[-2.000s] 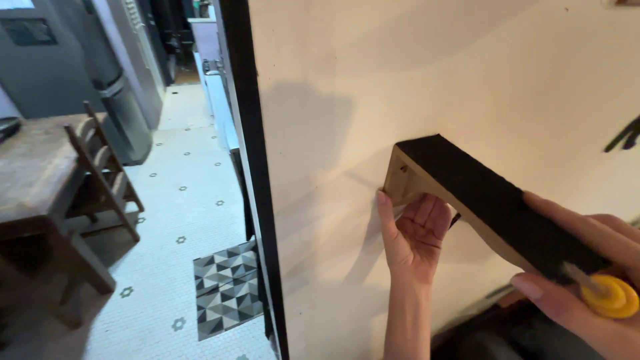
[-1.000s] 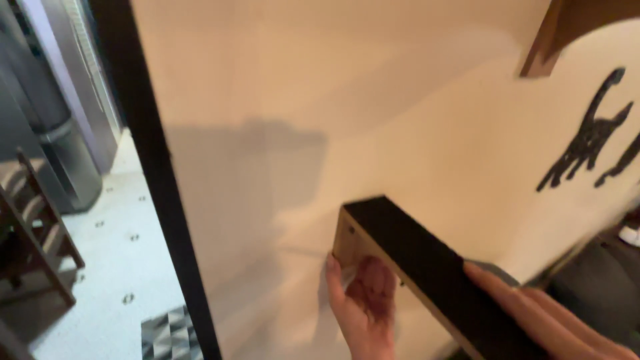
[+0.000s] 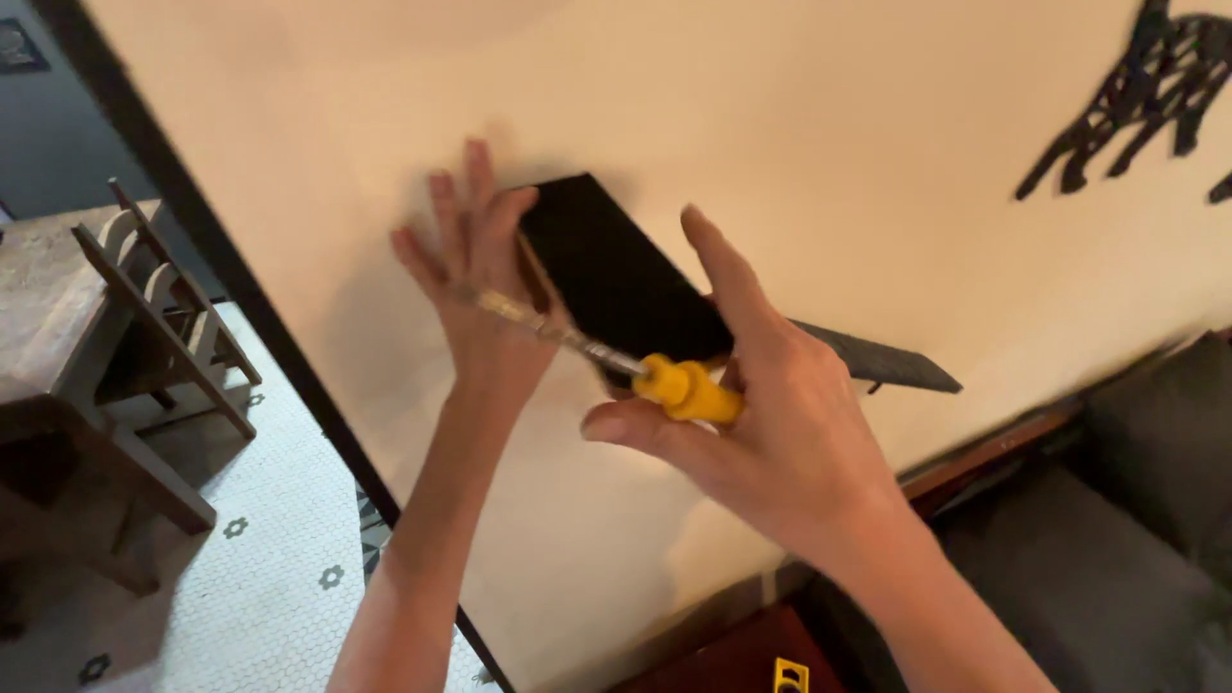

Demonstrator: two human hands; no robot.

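Observation:
A dark-topped wooden shelf (image 3: 626, 279) is up against the beige wall, its long side running down to the right. My left hand (image 3: 486, 260) is at its left end, thumb on the edge and the other fingers spread near the wall. A screwdriver with a yellow handle (image 3: 688, 388) is in my right hand (image 3: 789, 404), between the palm and loosely parted fingers, its metal shaft pointing left across my left palm. Part of the shelf is hidden behind my right hand. Beyond it a dark grey slanted piece (image 3: 876, 356) sticks out to the right.
A black animal-shaped wall decoration (image 3: 1136, 106) is at the upper right. Below the wall are dark cushions (image 3: 1059, 568) and a reddish surface with a yellow object (image 3: 791, 676). Left of the black-trimmed wall edge (image 3: 221, 260) stand a wooden chair (image 3: 164, 289) and a table (image 3: 48, 308).
My left hand has gone from beneath the shelf's end to its outer side, fingers now spread. My right hand has come off the shelf's top, and the screwdriver is in full sight.

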